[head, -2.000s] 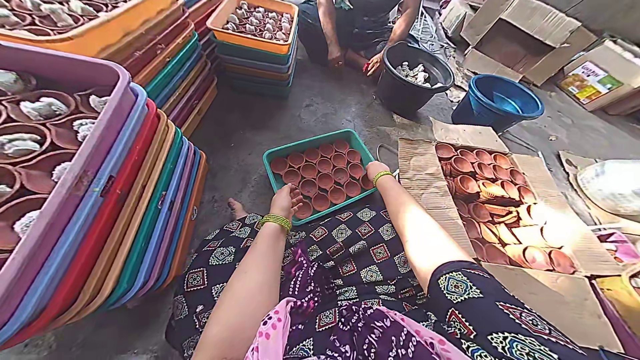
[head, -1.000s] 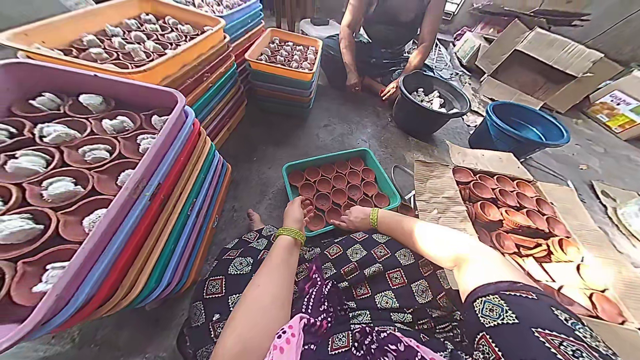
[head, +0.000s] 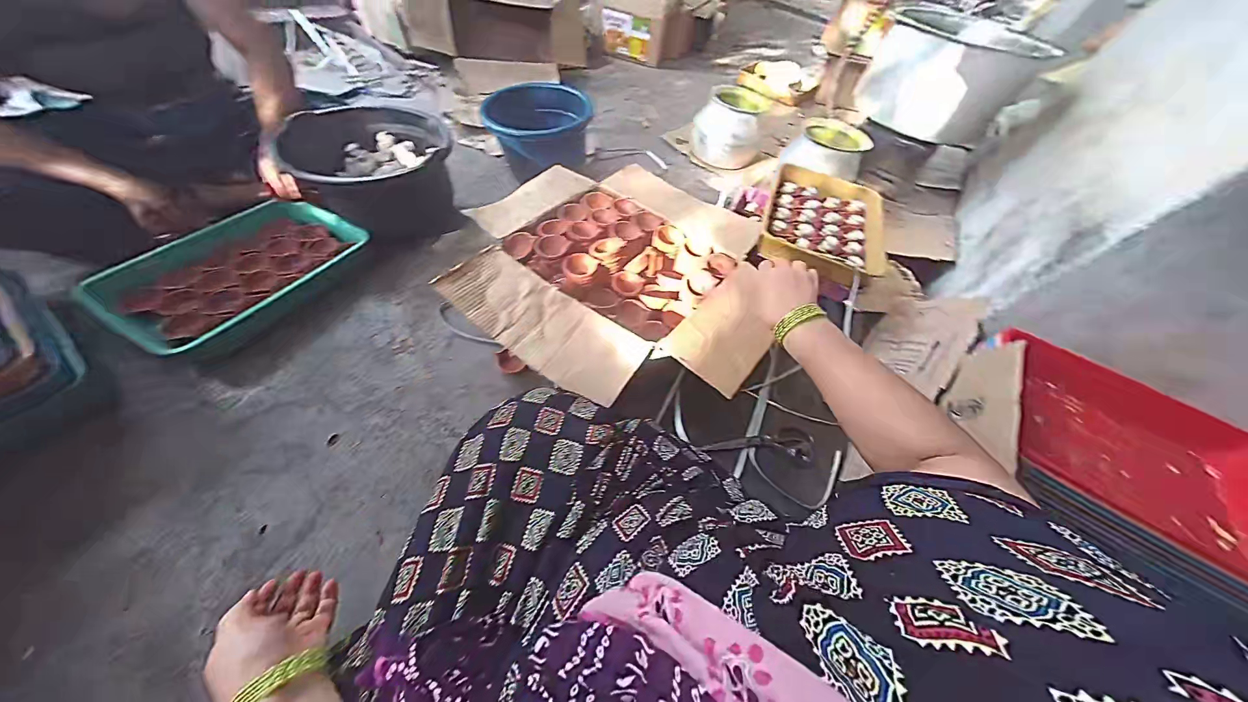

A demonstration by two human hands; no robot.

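Observation:
My left hand (head: 273, 624) is low at the left beside the patterned skirt, palm up, fingers apart, holding nothing. My right hand (head: 775, 292) is at the right flap of an open cardboard box (head: 546, 327) full of small clay cups (head: 580, 265); whether its fingers grip the flap is unclear. A green plastic tray (head: 219, 336) of clay cups lies on the floor at the left, in front of a person whose hand (head: 283, 180) is at its far edge. Behind the box's right side, a yellow tray (head: 877, 229) holds cups with white lumps in them.
A black tub (head: 390, 200) with white lumps and a blue bucket (head: 539, 122) stand beyond the box. Cables (head: 760, 409) lie under its near right side. A red tray (head: 1121, 419) tops a stack at the right by the wall. Metal pots (head: 726, 132) stand farther back.
The green tray has moved from in front of my lap to before the other person. Both my hands have left it; the right has moved to the box. The view has swung right.

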